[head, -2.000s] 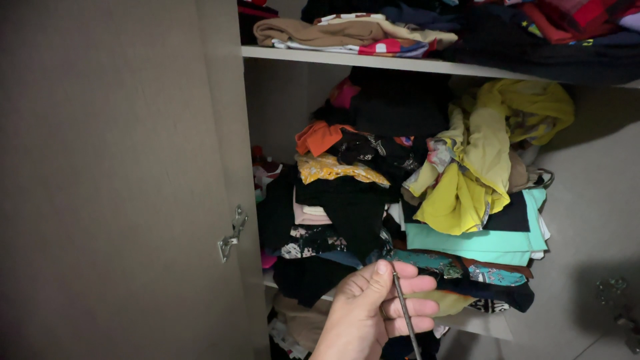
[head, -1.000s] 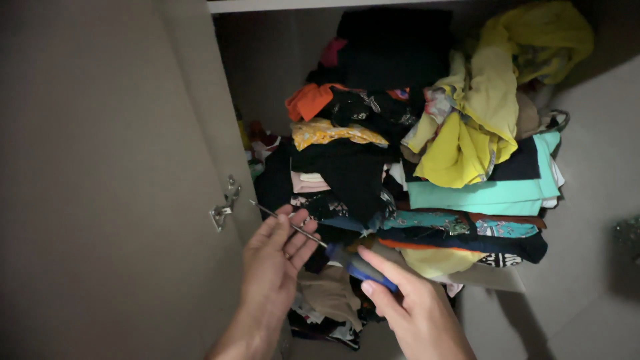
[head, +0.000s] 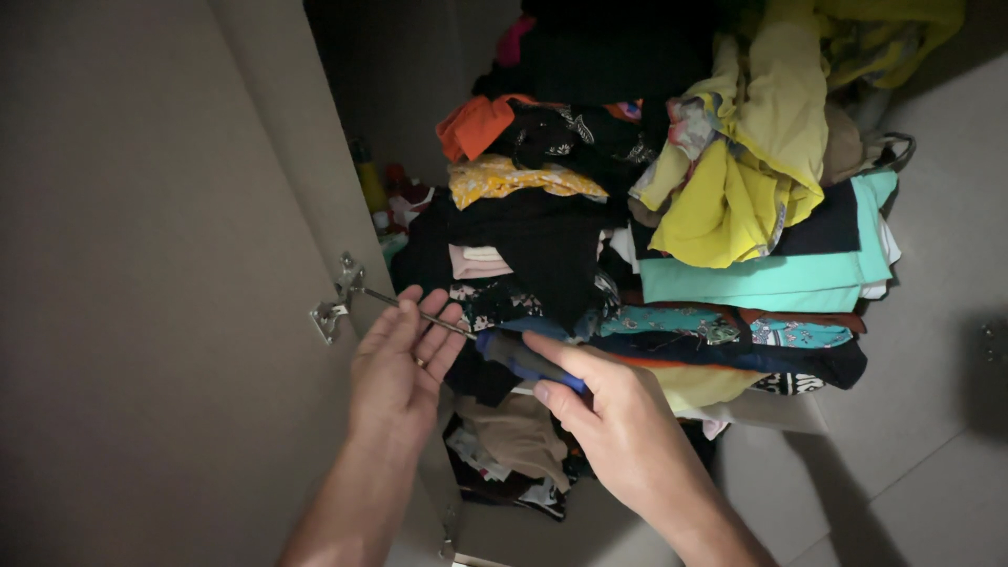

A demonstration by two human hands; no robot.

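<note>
My right hand (head: 602, 402) grips the blue and dark handle of a screwdriver (head: 529, 361). The thumb and fingers of my left hand (head: 405, 354) hold its metal shaft, with a ring on one finger. The shaft points up and left, and its tip is at or very near a metal cabinet hinge (head: 346, 282) on the edge of the wardrobe door (head: 173, 299). Whether the tip sits in a screw cannot be told.
Piled clothes fill the shelf behind my hands, among them a yellow garment (head: 732, 197), folded turquoise cloth (head: 756, 279) and an orange cloth (head: 475, 126). More clothes (head: 512, 441) lie lower down. Another hinge (head: 449, 531) is near the bottom.
Two seconds ago only one hand showed, holding the shaft; a second ago both hands were on the screwdriver. Since then its tip has come up to the hinge.
</note>
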